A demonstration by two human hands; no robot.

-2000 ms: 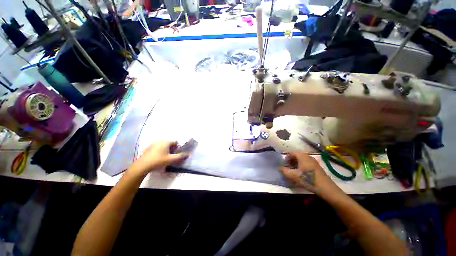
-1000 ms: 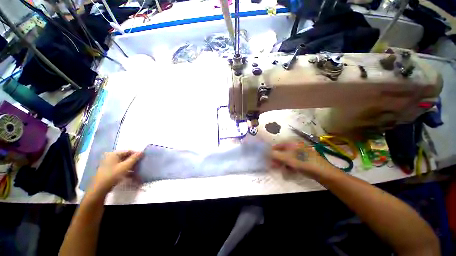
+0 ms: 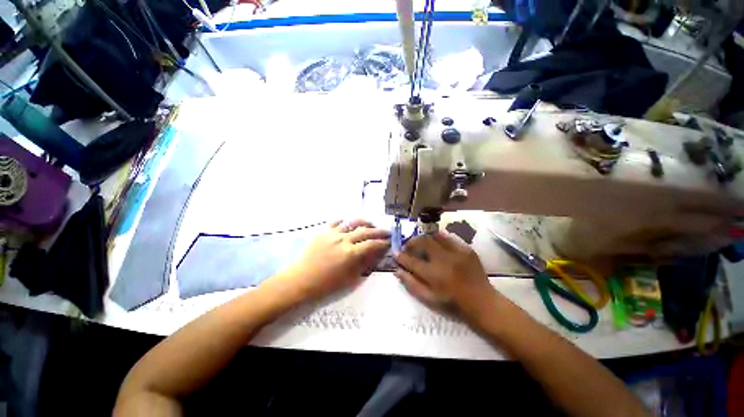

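Note:
A pale grey-blue curved cut panel [image 3: 249, 259] with a dark edge lies flat on the white table, its angled left end free. Its right end runs under my hands at the needle area of the cream sewing machine [image 3: 522, 183]. My left hand [image 3: 347, 254] lies palm down on the panel, just left of the presser foot. My right hand [image 3: 445, 269] is right beside the needle, fingertips low on the work at the front of the foot. The fingertips and the panel's right end are partly hidden, so a grip cannot be told.
More grey-blue cut pieces [image 3: 155, 224] lie at the left. Scissors [image 3: 563, 293] with green and yellow handles and a green packet [image 3: 640, 289] lie right of the needle. Black cloth [image 3: 69, 261] and a purple machine [image 3: 33, 191] stand far left.
The panel, earlier held up between both hands at the table's front, now lies flat with its right end at the needle. Both hands have come together there.

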